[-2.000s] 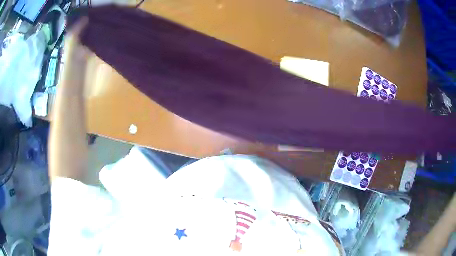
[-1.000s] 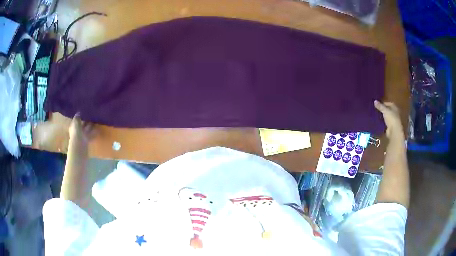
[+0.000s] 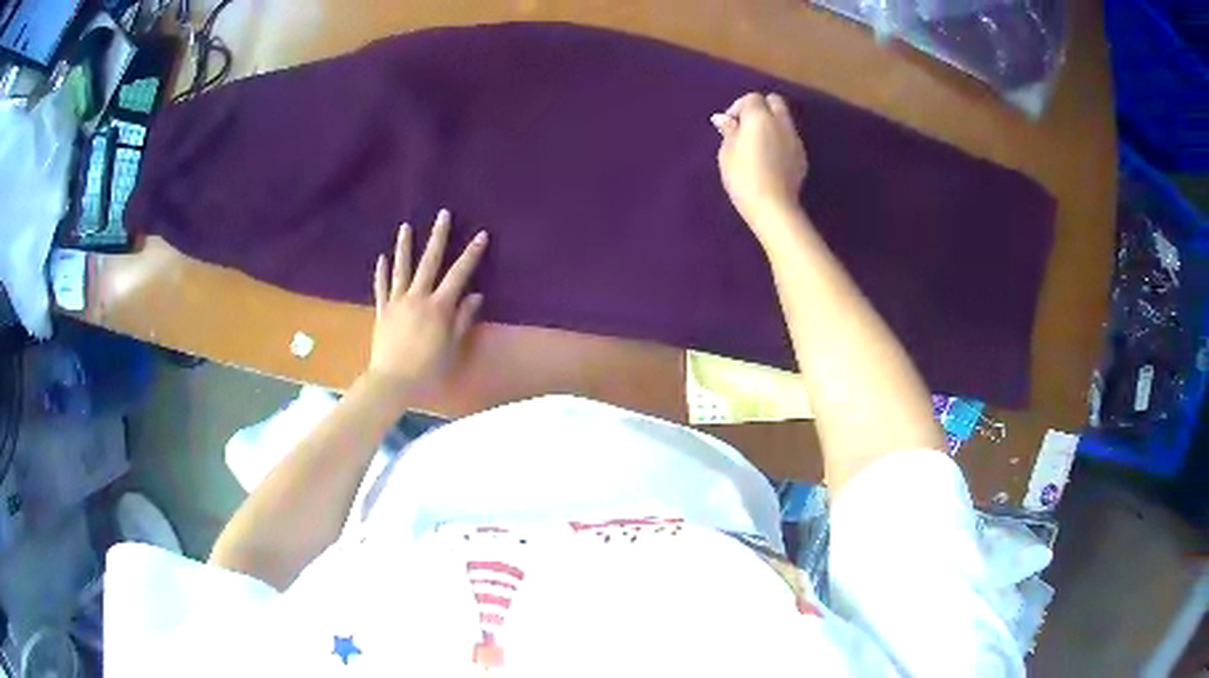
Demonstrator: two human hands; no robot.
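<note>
The plum trousers (image 3: 570, 172) lie flat and spread lengthwise across the desk, narrower at the left end and wide at the right. My left hand (image 3: 427, 311) rests on their near edge, palm down with fingers spread. My right hand (image 3: 762, 152) is over the upper middle of the cloth, fingers curled; whether it pinches any cloth cannot be told.
A yellowish pad (image 3: 745, 389) and a turquoise binder clip (image 3: 963, 421) show at the near edge, partly covered. A keyboard (image 3: 112, 183) is at left. A clear poly bag (image 3: 975, 40) lies at the far right. A blue crate (image 3: 1151, 331) holds bagged garments beside the desk.
The trousers came down from being stretched in the air and now lie flat. My left hand moved right along the near edge; my right hand left the right end for the upper middle.
</note>
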